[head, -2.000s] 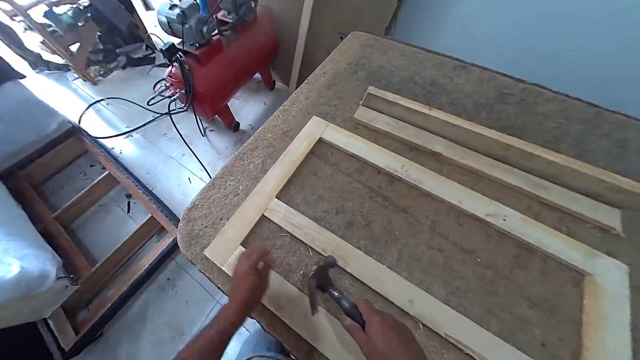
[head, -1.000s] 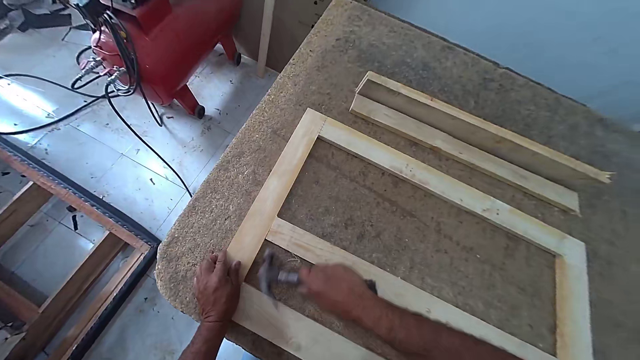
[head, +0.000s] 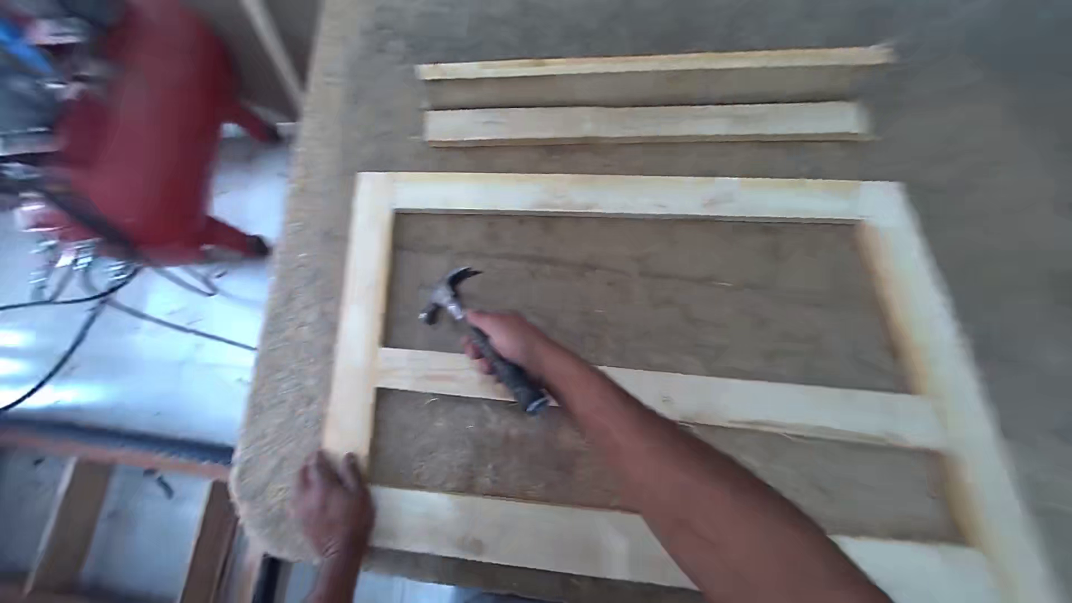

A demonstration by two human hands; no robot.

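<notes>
My right hand (head: pixel 507 343) is closed around the dark handle of a claw hammer (head: pixel 450 298), above the wooden frame's middle rail. The hammer's metal head is over the frame's upper opening, near the left side piece. My left hand (head: pixel 333 505) rests at the lower left corner of the pale wooden frame (head: pixel 628 197), fingers on the end of the left side piece; whether it grips the wood I cannot tell. The frame lies flat on a worn brown worktable (head: pixel 645 276), with a middle rail (head: pixel 754 402) and a bottom rail (head: pixel 502 528) running across.
Two loose wooden strips, an upper one (head: pixel 653 63) and a lower one (head: pixel 645 122), lie beyond the frame. A red air compressor tank (head: pixel 151 126) stands on the tiled floor to the left, with black cables (head: pixel 75 343). A brown wooden frame (head: pixel 71 519) is at lower left.
The hammer has moved away from the lower left corner joint toward the upper opening. My left hand stays at that corner, as one second ago. The view has turned.
</notes>
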